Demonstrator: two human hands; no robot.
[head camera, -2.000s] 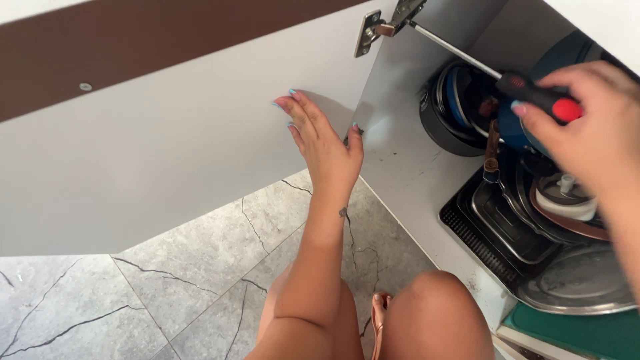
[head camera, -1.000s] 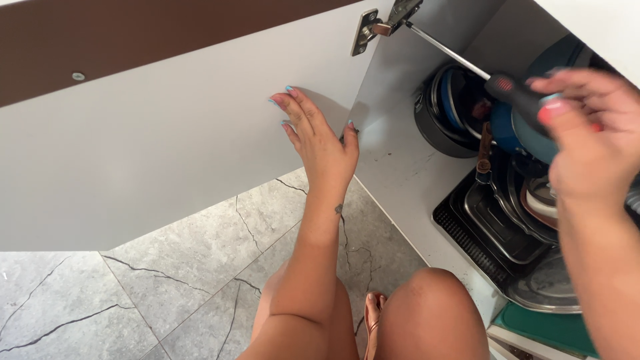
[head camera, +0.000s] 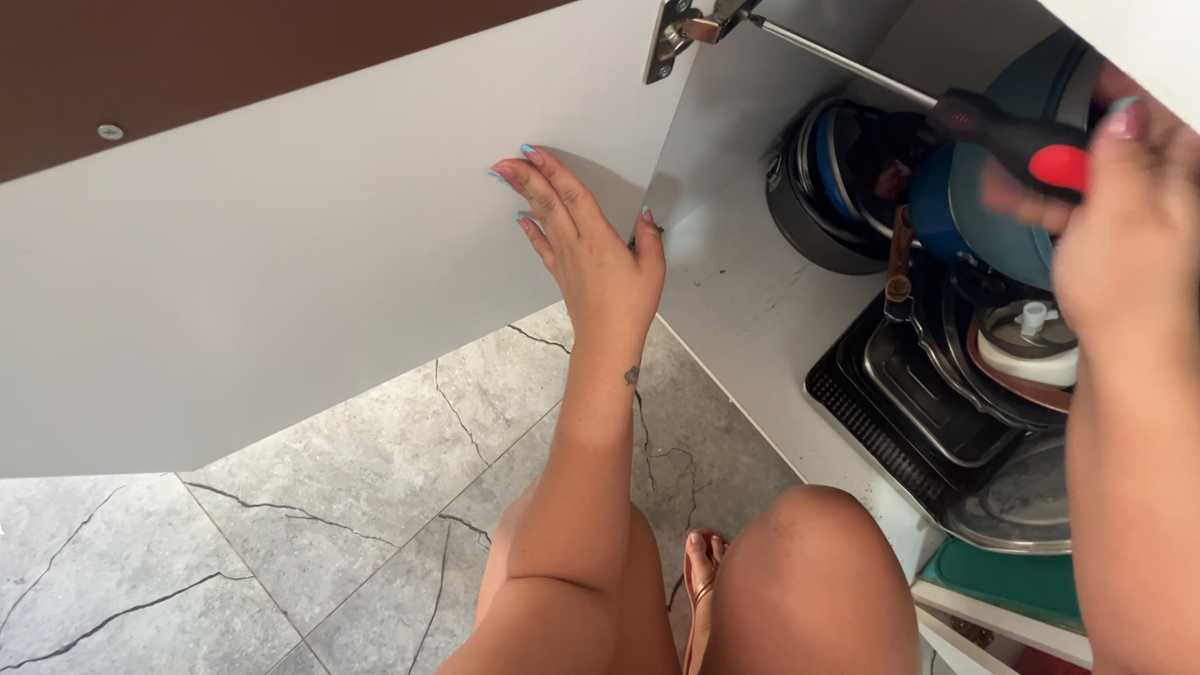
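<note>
My left hand (head camera: 600, 234) lies against the pale inner face of the cabinet door (head camera: 309, 272), fingers spread, with the thumb by the cabinet's side panel. At the right, my blurred right hand (head camera: 1125, 206) is around the end of a screwdriver (head camera: 1003, 131) with a black and red handle; the exact finger contact is unclear. The screwdriver's shaft slants up and left, and its tip meets the arm of a metal hinge (head camera: 708, 28) near the top edge. That hinge joins the door to the side panel. Its upper part is cut off by the frame.
Inside the cabinet are stacked pans (head camera: 830, 187), a blue pot (head camera: 947, 206), black baking trays (head camera: 928, 394) and a glass lid (head camera: 1017, 506). A green item (head camera: 1003, 581) lies below them. My knees and a sandalled foot are over the grey tiled floor (head camera: 356, 516).
My right hand has shifted its hold around the screwdriver's handle, and its fingers are placed differently. The tip remains at the hinge. My left hand stays on the door.
</note>
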